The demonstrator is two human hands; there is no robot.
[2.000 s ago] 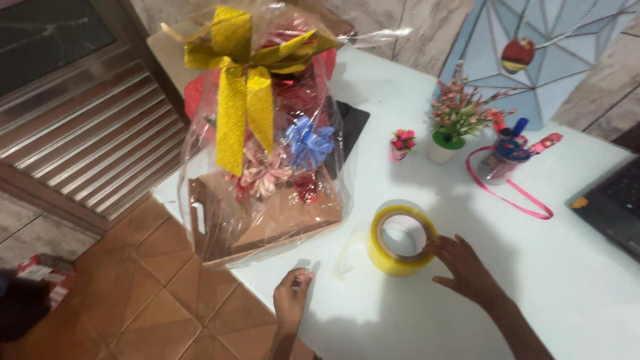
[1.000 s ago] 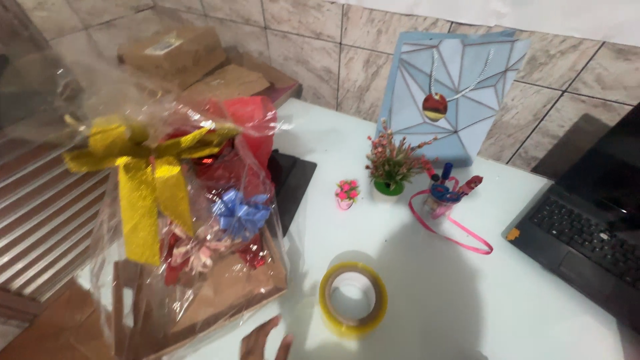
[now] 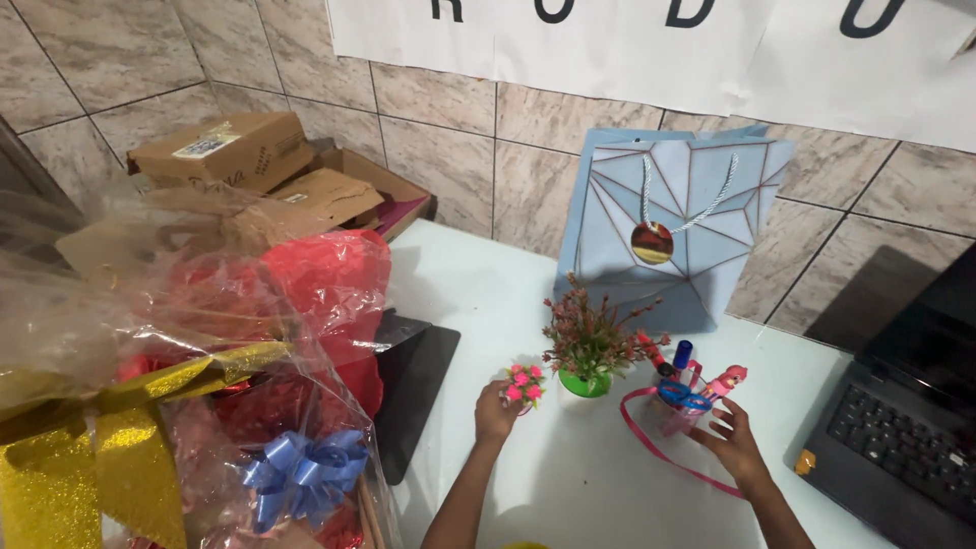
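My left hand is at a small pot of pink artificial flowers, its fingers against the pot's left side; whether they grip it is unclear. My right hand has its fingers spread at the right side of a pen cup. The cup holds blue-handled scissors, a blue marker and a pink figure-topped pen. A pink ribbon curves around the cup's left and front. Between the hands, farther back, stands a reddish artificial plant in a green and white pot.
A cellophane-wrapped gift with a gold bow and blue bow fills the left. Behind it are cardboard boxes. A blue gift bag leans by the tiled wall. A laptop stands right. A yellow edge shows at the bottom.
My left hand has moved forward to the small flower pot. My right hand, out of view one second ago, is now at the pen cup. The view has swung up toward the wall.
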